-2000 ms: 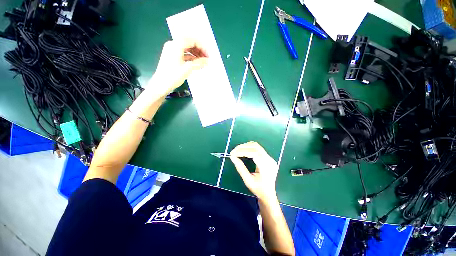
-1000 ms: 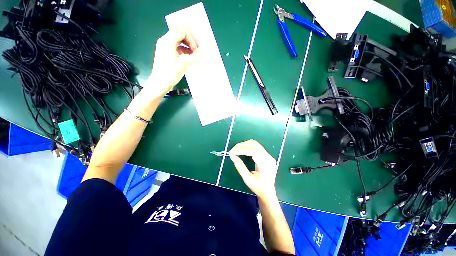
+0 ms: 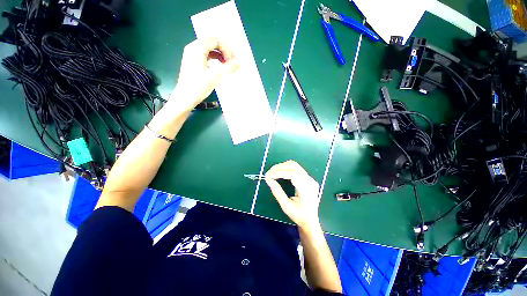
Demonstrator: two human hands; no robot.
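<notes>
A long white label sheet (image 3: 249, 95) lies slanted on the green mat. My left hand (image 3: 202, 72) is over its upper left part, with fingers curled and fingertips close together; I cannot tell if anything is pinched between them. My right hand (image 3: 296, 191) is near the mat's front edge and pinches a small pale face label (image 3: 253, 176) by its end, which points left. The label is thin and seen nearly edge-on.
A slim black tool (image 3: 303, 98) and blue-handled nippers (image 3: 335, 29) lie right of the sheet. Black cables (image 3: 75, 75) are heaped at left with a green tag (image 3: 80, 151). Port modules (image 3: 411, 63) and cables are heaped at right. White paper (image 3: 396, 17) lies at the far edge.
My left hand has moved slightly up the sheet since the first frame, with its fingers shifting a little. My right hand and the small label have stayed nearly still.
</notes>
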